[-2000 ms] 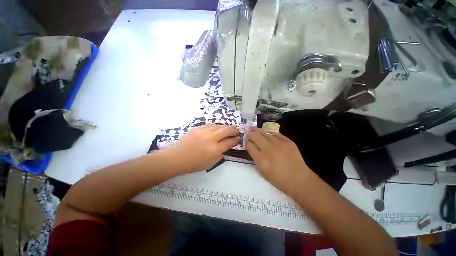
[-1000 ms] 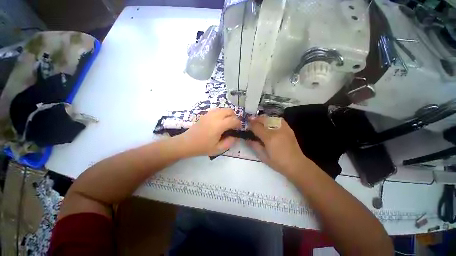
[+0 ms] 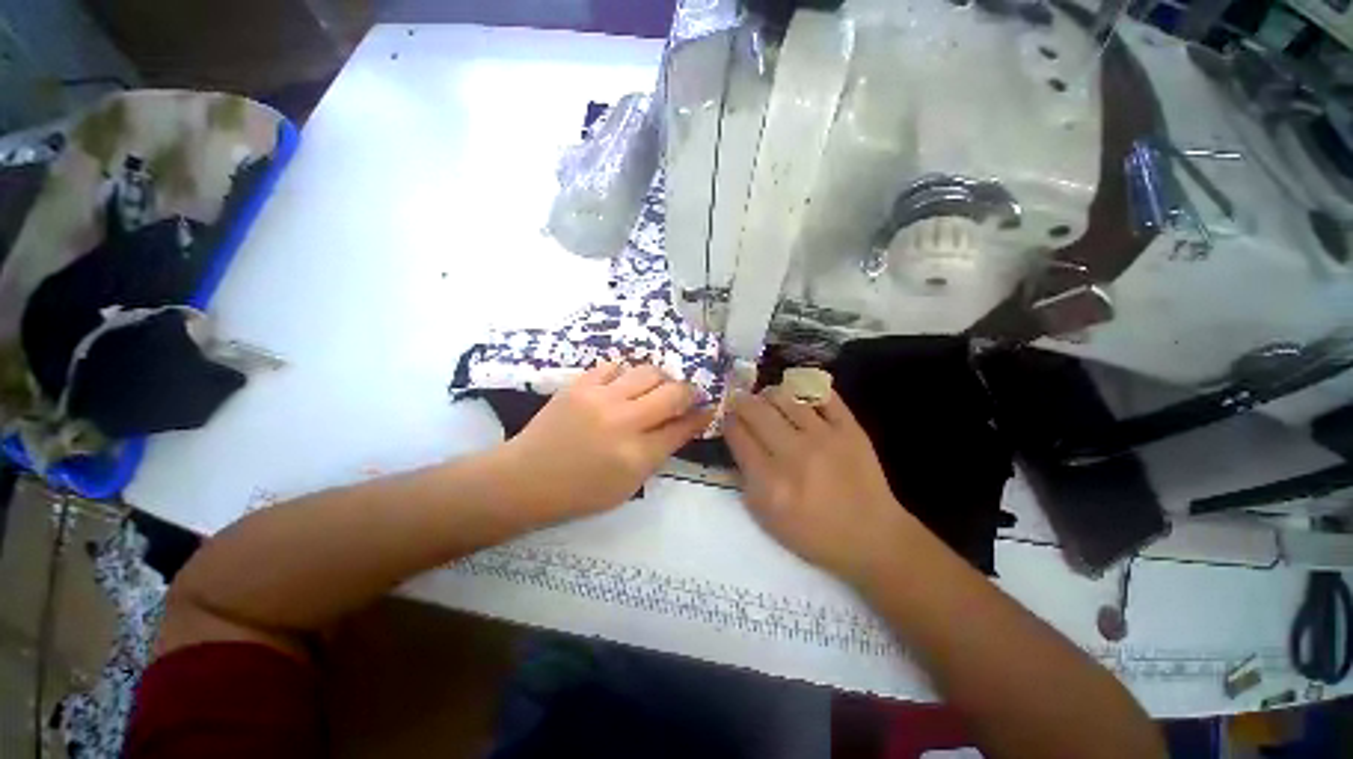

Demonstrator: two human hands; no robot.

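The white-and-black lace panel point(image 3: 594, 334) lies left of the needle area, running back beside the machine head. A black fabric piece point(image 3: 927, 423) lies to the right, partly under my right wrist; black fabric also shows below the lace. My left hand point(image 3: 616, 433) presses on the lace and black edge just left of the presser foot point(image 3: 727, 371). My right hand point(image 3: 801, 460) has its fingertips on the fabric just right of the foot, by the yellowish guide block point(image 3: 806, 386). The stitching point is mostly hidden by fingertips.
The off-white sewing machine point(image 3: 920, 163) fills the upper right. A plastic-wrapped part point(image 3: 606, 186) stands left of its head. A dark phone-like pad point(image 3: 1095, 512) and scissors point(image 3: 1321, 626) lie right. A blue-rimmed tray point(image 3: 255, 200) with black pieces is left. A ruler point(image 3: 668, 590) runs along the front edge.
The lace has been laid flatter, and black fabric now shows under its left end. Both hands have come down flatter beside the foot. The black piece at right has spread lower.
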